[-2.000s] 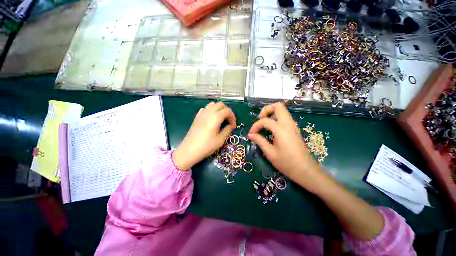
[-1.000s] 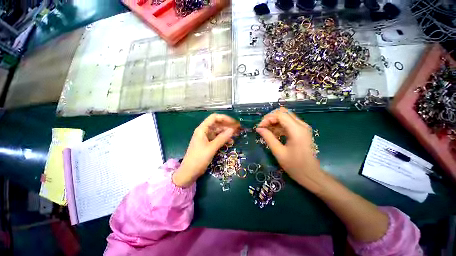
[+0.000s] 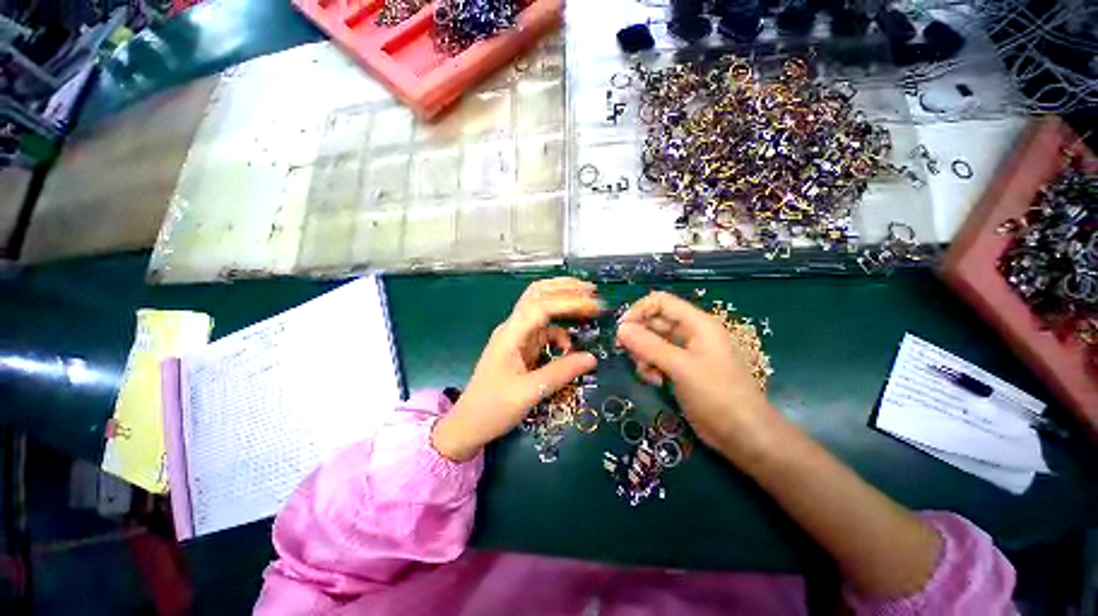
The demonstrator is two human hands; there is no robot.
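My left hand [image 3: 530, 361] is over the bench with its thumb and fingers apart; a small dark piece shows near its fingertips, but I cannot tell how it is held. My right hand [image 3: 689, 355] faces it, thumb and index finger pinched near a tiny piece too small to make out. A small heap of ring pieces [image 3: 564, 412] lies partly under my left hand. A darker tangled heap [image 3: 643, 467] lies nearer my body, with loose rings above it. Pale gold tiny fittings [image 3: 749, 342] lie just beyond my right hand, partly hidden by it.
A large mixed heap [image 3: 771, 150] lies on the white tray. The compartment box [image 3: 421, 181] is beyond my left hand. Salmon-red trays stand at far centre [image 3: 440, 84] and right [image 3: 981, 247]. A notebook [image 3: 289, 409] lies left, note slips [image 3: 957, 415] with a pen right.
My left hand has opened wider, its thumb now lower and apart from its fingers. My right hand stays pinched close by, slightly lower in view. The head view has shifted a little.
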